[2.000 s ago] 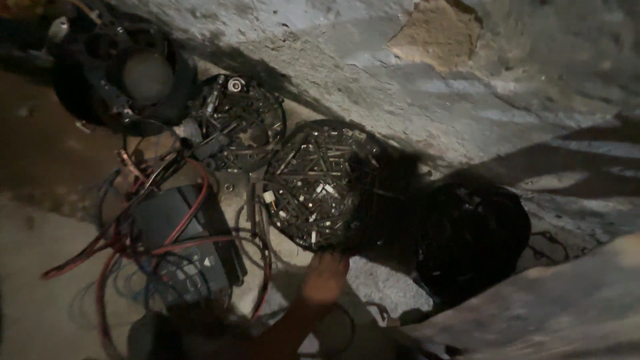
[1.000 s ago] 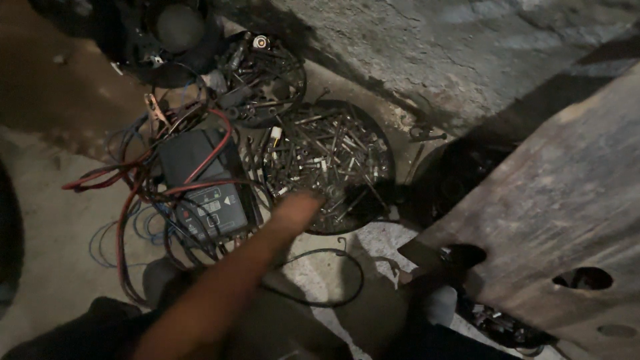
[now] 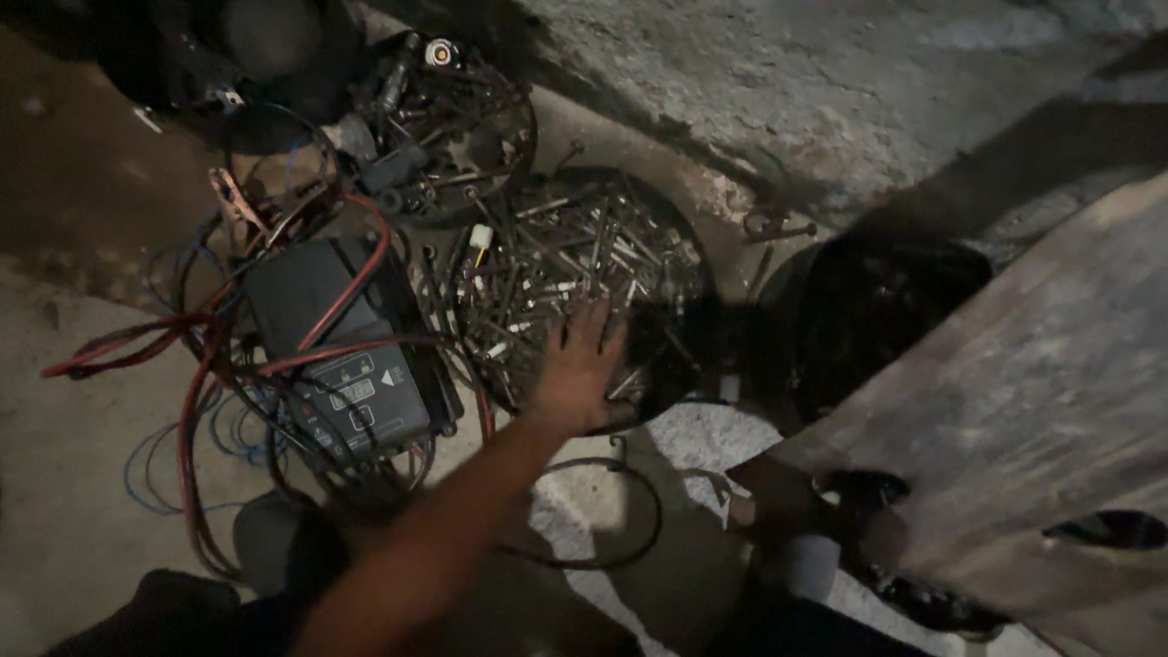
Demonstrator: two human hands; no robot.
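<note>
My left hand [image 3: 584, 365] reaches from the lower left, palm down with fingers spread, onto the near part of a round dark container [image 3: 698, 265]. Its fingertips are at a heap of loose metal bolts and rods [image 3: 611, 242], mixed with small white pieces. Nothing is seen held in it. A white connector [image 3: 481, 237] lies at the heap's left side. My right hand is not seen.
A black charger-like box [image 3: 319, 283] with red and black cables [image 3: 187, 420] sits left. Behind are another container of metal parts [image 3: 520, 137] and a rough wall [image 3: 730, 82]. A large board with holes [image 3: 985, 392] leans in at right, beside a dark container [image 3: 876, 310].
My left hand has moved from the near edge of the round container onto the metal parts, and its fingers now show spread. The view has shifted.
</note>
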